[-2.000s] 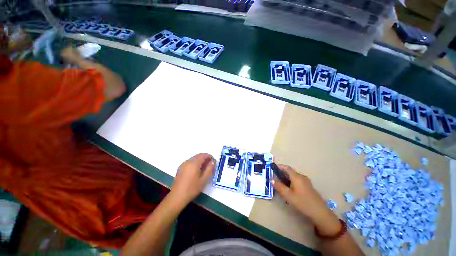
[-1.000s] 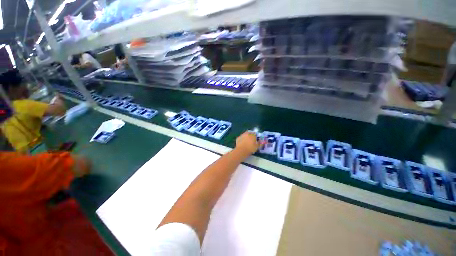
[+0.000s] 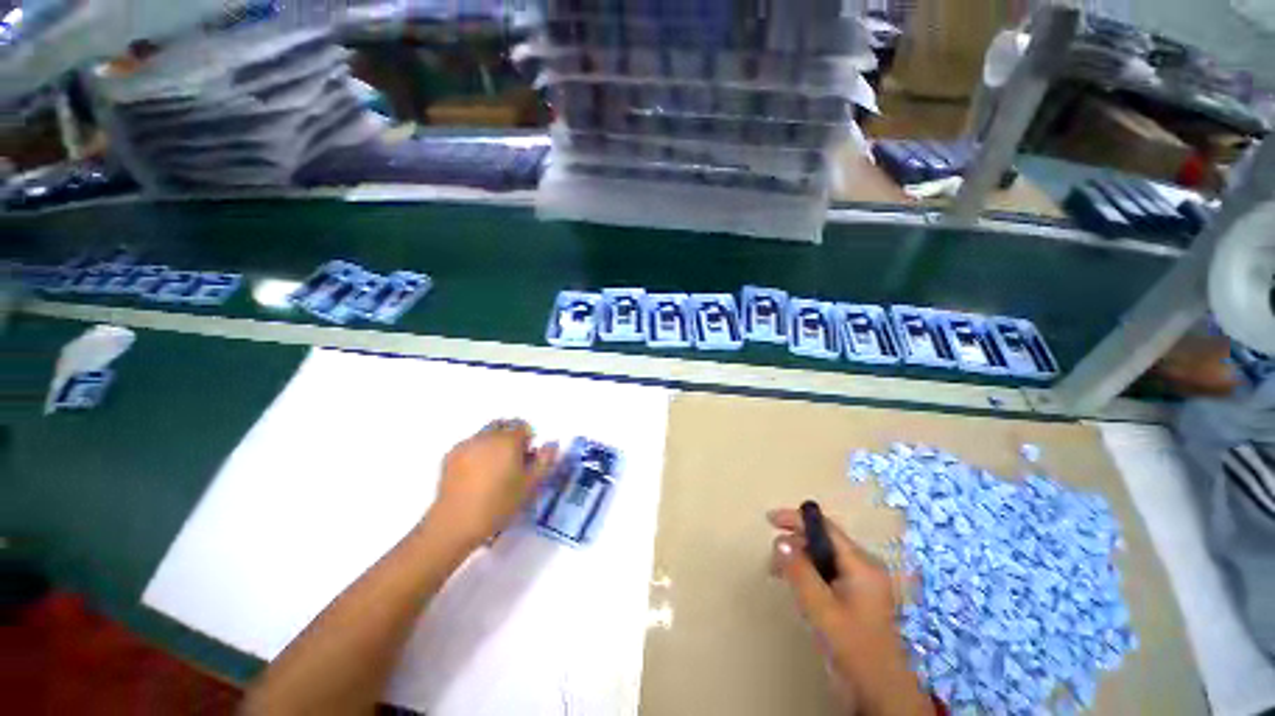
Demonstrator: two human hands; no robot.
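A flat pale-blue-rimmed unit point(image 3: 579, 490) with a dark and white inside lies tilted on the white sheet point(image 3: 350, 462). My left hand point(image 3: 492, 478) is at its left side, fingertips at its edge; I cannot tell whether they grip it or whether a second unit lies beneath it. My right hand point(image 3: 839, 588) is over the brown board point(image 3: 741, 490), holding a short dark pen-like tool point(image 3: 818, 543); its tip is not clear. A heap of small light-blue pieces point(image 3: 1021, 574) lies just right of my right hand.
Beyond the pale rail point(image 3: 531, 361), a green conveyor point(image 3: 483, 266) carries rows of units point(image 3: 814, 329). Tall layered trays point(image 3: 685, 112) stand behind it. A post point(image 3: 1028, 154) rises at the right, near a person's grey sleeve point(image 3: 1230, 434). A white wrapper point(image 3: 95, 350) lies far left.
My left hand has come back from the conveyor row to the white sheet, beside a unit. My right hand with the tool and the full heap are in view again as the view turned right and down.
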